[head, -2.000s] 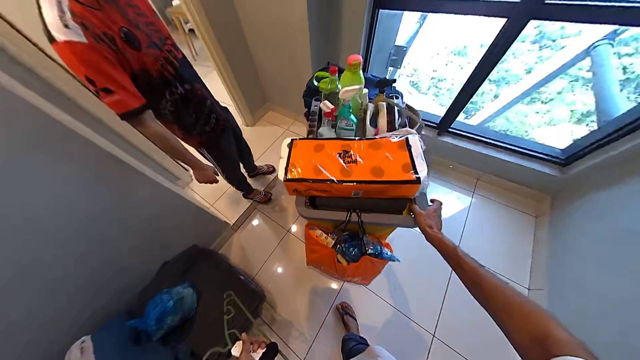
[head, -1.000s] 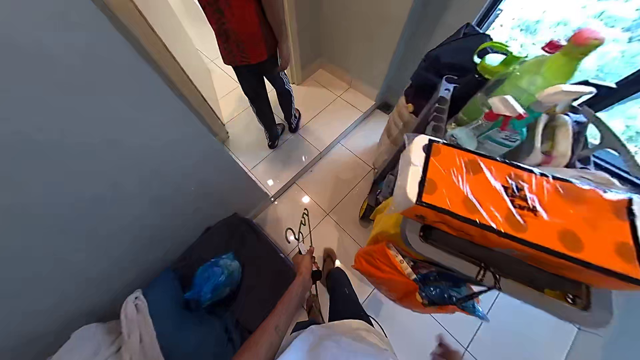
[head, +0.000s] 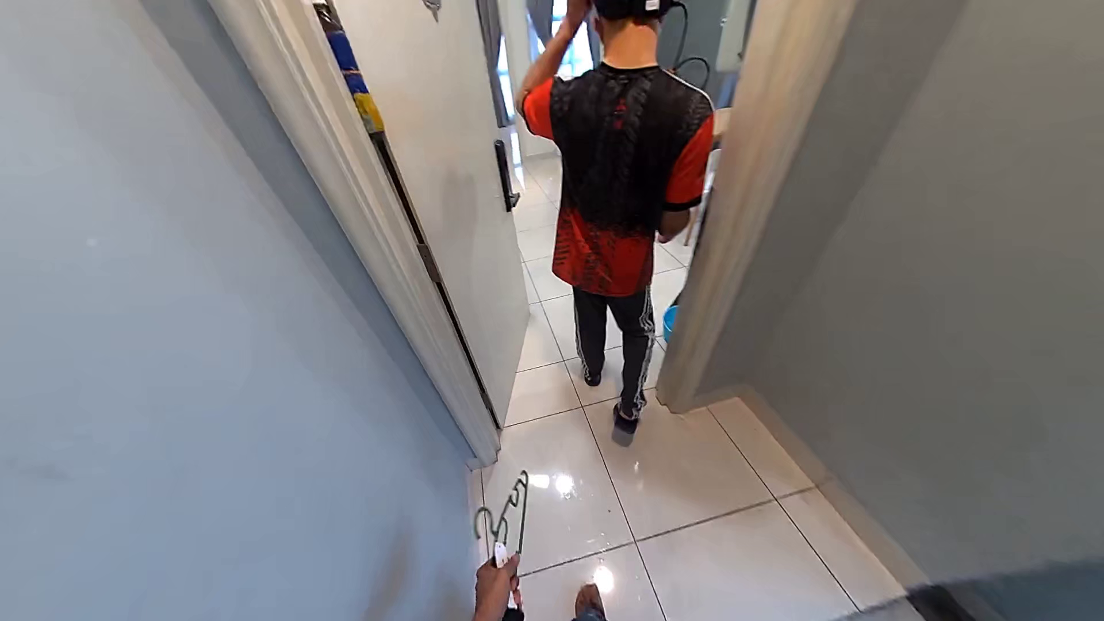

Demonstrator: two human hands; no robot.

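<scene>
My left hand (head: pixel 495 590) is at the bottom of the view, closed around some green clothes hangers (head: pixel 520 509). Their hooks point up and away from me, over the tiles. A white piece, perhaps a tag, shows by my fingers, and something dark and reddish hangs just below them, partly cut off by the frame's edge. My right hand is out of view.
A person (head: pixel 612 181) in a red and black shirt walks through the doorway ahead, back turned. An opened door (head: pixel 457 216) stands at the left with a black handle. Grey walls flank the tiled floor (head: pixel 707 552). Beyond the right door frame, a blue bucket (head: pixel 670 321) partly shows.
The view has swung to the doorway; the loaded cart and dark bag have left it. My right hand, earlier on the cart, is out of sight. The other person has moved into the doorway.
</scene>
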